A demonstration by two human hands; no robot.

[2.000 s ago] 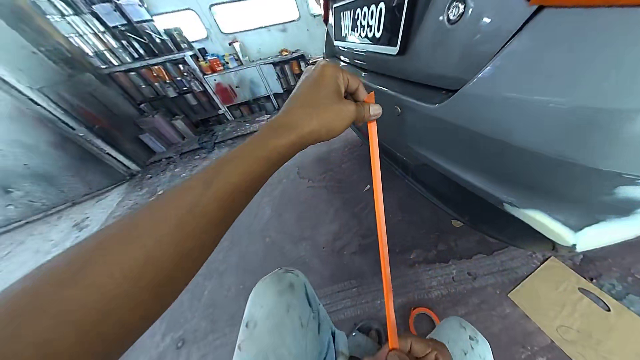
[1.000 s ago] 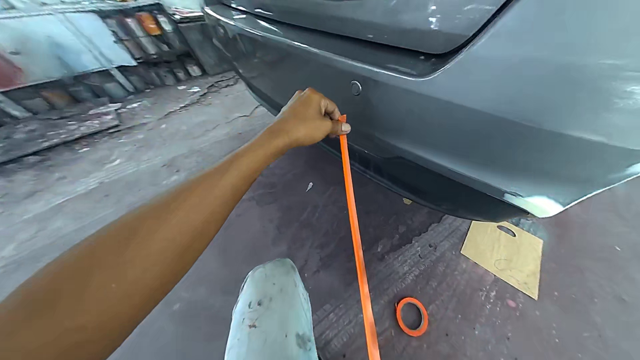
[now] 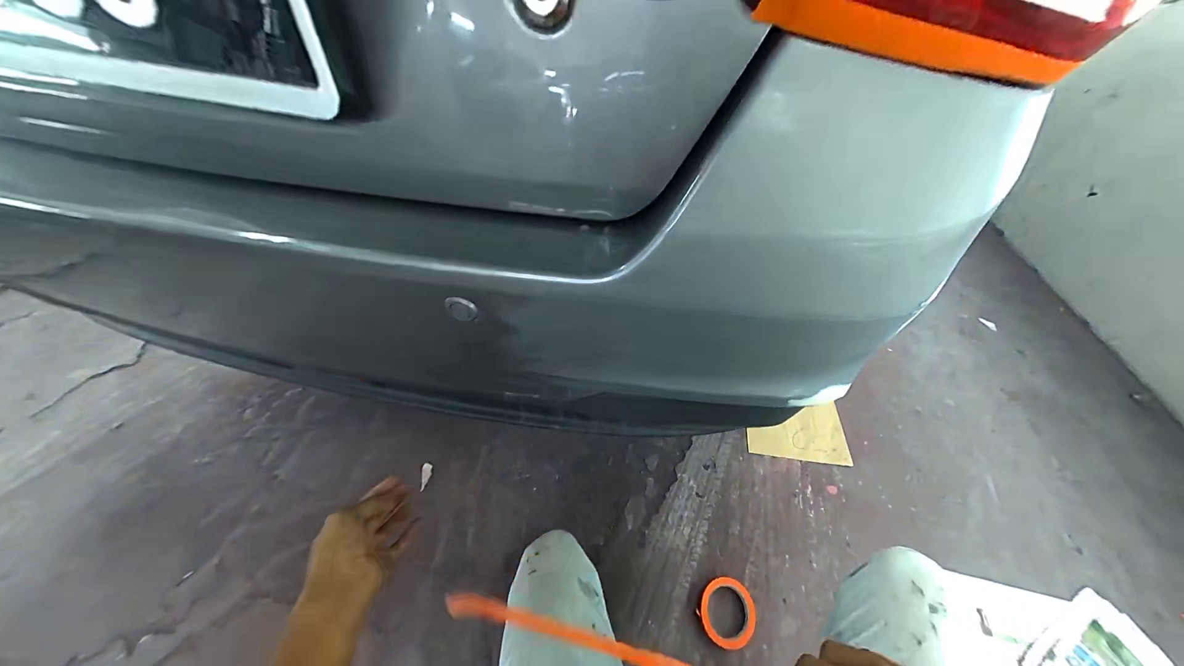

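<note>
Low at the left, my left hand [image 3: 356, 546] is off the tape, its fingers slightly curled and blurred, with nothing seen in it. A strip of orange masking tape [image 3: 555, 629] stretches loose across my knee, its free end to the right of that hand. Only the knuckles of my right hand [image 3: 846, 655] show at the bottom edge, near my other knee; its grip is hidden. An orange tape roll [image 3: 727, 613] rests on the floor between my knees. Above spans the grey rear bumper [image 3: 573, 342] of a car, with a round parking sensor [image 3: 461, 309].
Orange tape [image 3: 916, 37] runs along the lower edge of the tail light [image 3: 999, 23]. A brown paper piece [image 3: 805, 437] lies under the bumper corner. Printed papers [image 3: 1064, 629] lie at the lower right, and a pale wall [image 3: 1101, 194] stands at the right.
My left hand has let go of the tape end it held up before the bumper and is now lower and to the left. The strip now lies slanted over my knee. The view has swung right.
</note>
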